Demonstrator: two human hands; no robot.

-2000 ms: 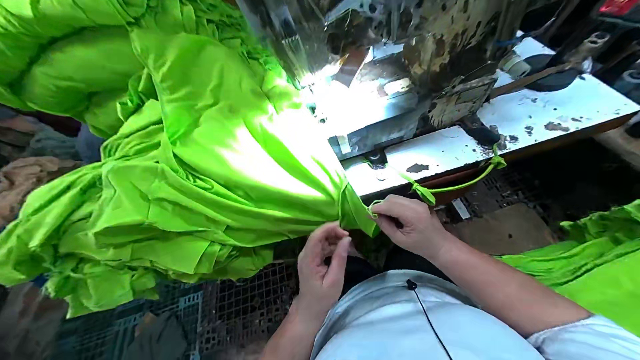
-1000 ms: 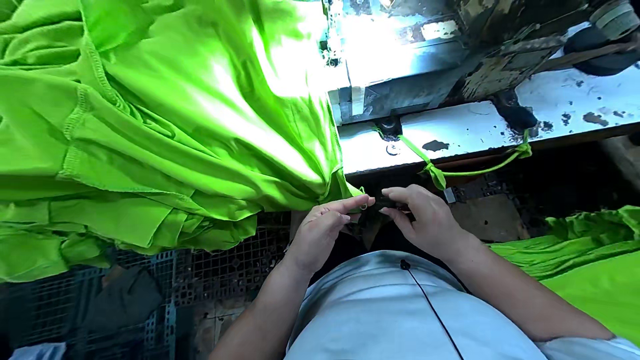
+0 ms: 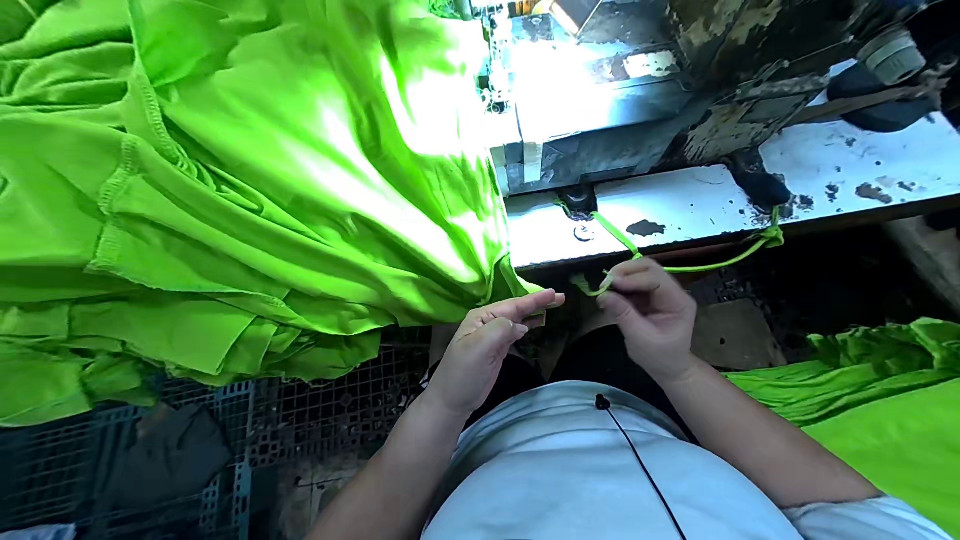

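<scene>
Bright green knit fabric pieces point(image 3: 300, 195) with overlocked edges spread over the left, their right end reaching down to my left hand. My left hand point(image 3: 487, 341) has its fingers stretched out against a small fabric corner; whether it grips the cloth is hard to tell. To its right, my right hand point(image 3: 652, 307) pinches a short, thin green strip point(image 3: 592, 289) between thumb and fingers. Behind them stands a sewing machine point(image 3: 622, 142) with worn paint, its needle area lost in glare. A knotted green cord point(image 3: 720, 264) hangs along the table's front edge.
The white machine table point(image 3: 675, 206) has chipped, stained patches and a dark front edge. More green fabric point(image 3: 885, 420) lies at the lower right. Plastic grid crates or pallets point(image 3: 337, 412) and a dark cloth point(image 3: 169, 457) are below at the left. A thread cone point(image 3: 891, 56) stands upper right.
My hands were close together at the fabric's end a second ago; now they are apart, with a thin green strip in my right hand. The view has shifted since the earliest frame.
</scene>
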